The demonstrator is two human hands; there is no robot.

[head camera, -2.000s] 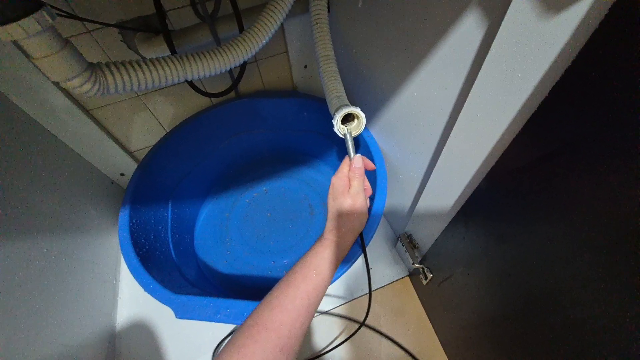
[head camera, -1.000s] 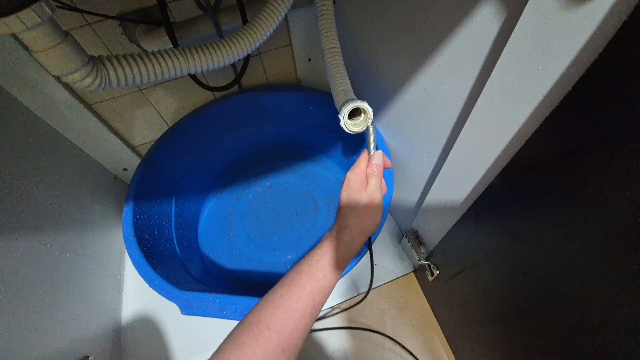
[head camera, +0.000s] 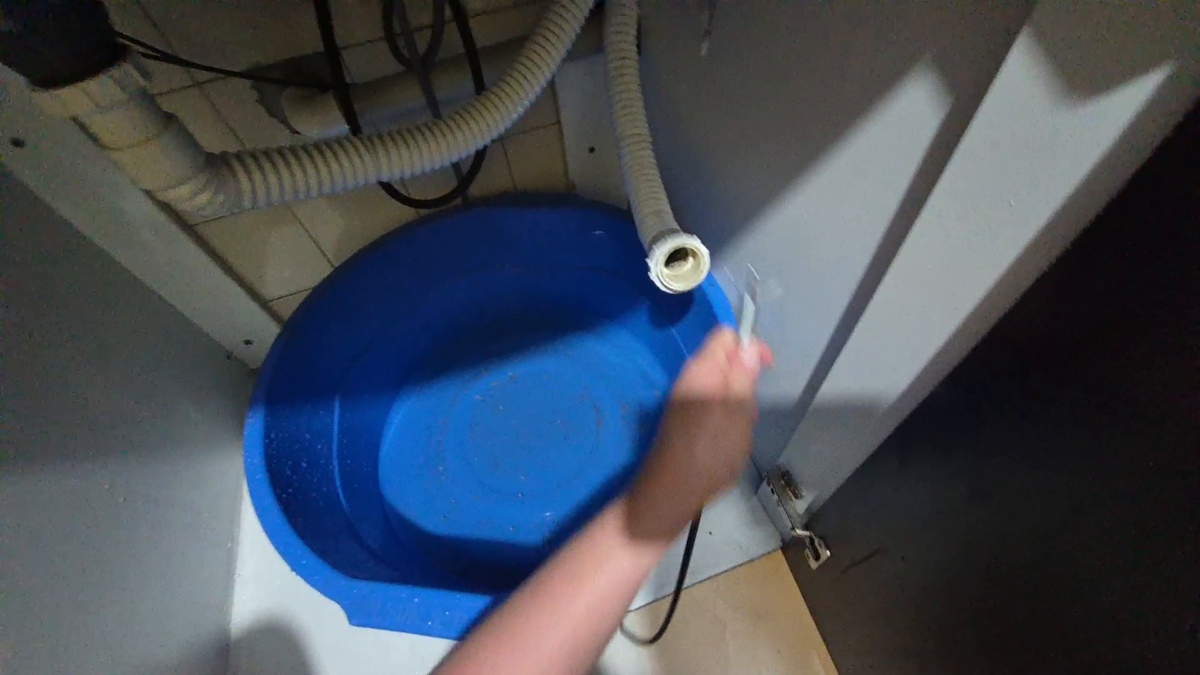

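My right hand, blurred by motion, grips a thin metal-tipped rod with its tip pointing up, just right of the basin's rim. A black cable hangs below the hand. Up and to the left of the rod, apart from it, is the open end of a corrugated drain hose with a white collar. The hose hangs over the back right rim of a blue plastic basin, whose bottom bears small specks. My left hand is out of view.
Another corrugated drain pipe crosses the upper left, with black cables looped behind it against the tiled wall. Grey cabinet panels flank the basin. A metal hinge sticks out at the lower right, by the dark door.
The rod's tip was at the mouth of the hose two seconds ago, then at its right edge. My right hand has moved it right, and the tip is now clear of the hose.
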